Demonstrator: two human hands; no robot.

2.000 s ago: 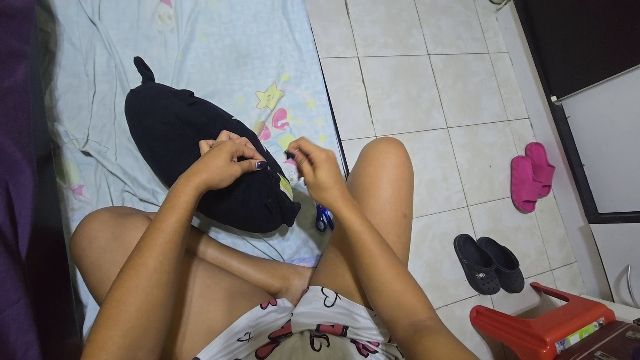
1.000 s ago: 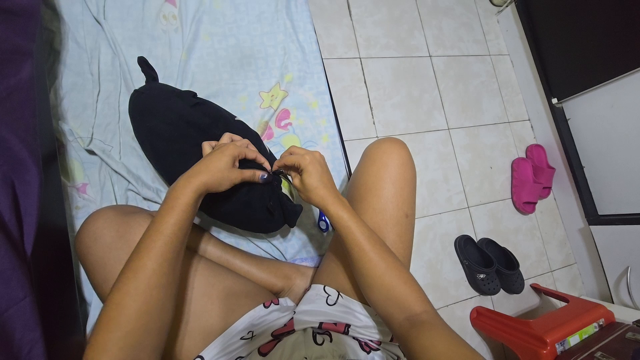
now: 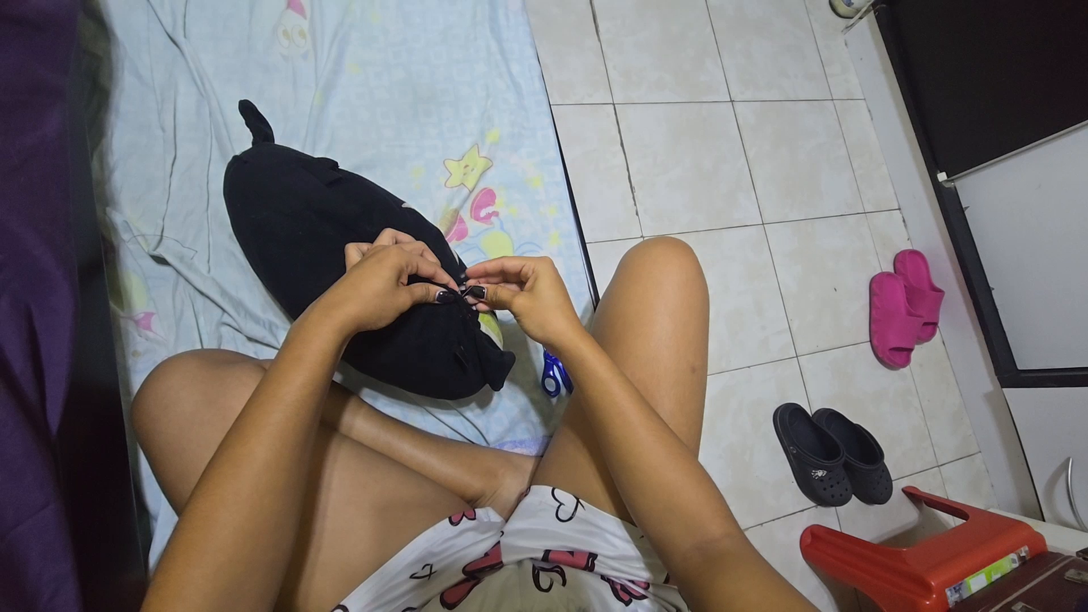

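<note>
A stuffed black fabric cushion or plush (image 3: 297, 221) with a small tail-like flap lies on the bed sheet before my crossed legs. My left hand (image 3: 382, 280) rests on its near right part, thumb and fingers pinching the black cloth. At the same spot my right hand (image 3: 523, 293) meets it, thumb and forefinger closed on something small at the cloth's edge; whether it is thread, a needle or fabric cannot be told. Blue-handled scissors (image 3: 555, 376) lie partly hidden beside my right forearm.
The light blue printed sheet (image 3: 408, 76) covers the bed, whose edge runs beside my right knee. On the tiled floor (image 3: 680, 161) to the right are pink slides (image 3: 892, 319), dark clogs (image 3: 812, 455) and a red plastic stool (image 3: 901, 552). Purple cloth (image 3: 38, 255) hangs at far left.
Two seconds ago my right hand was raised a little apart from my left; it has come in to the cloth beside my left fingertips. My left hand has stayed on the cushion.
</note>
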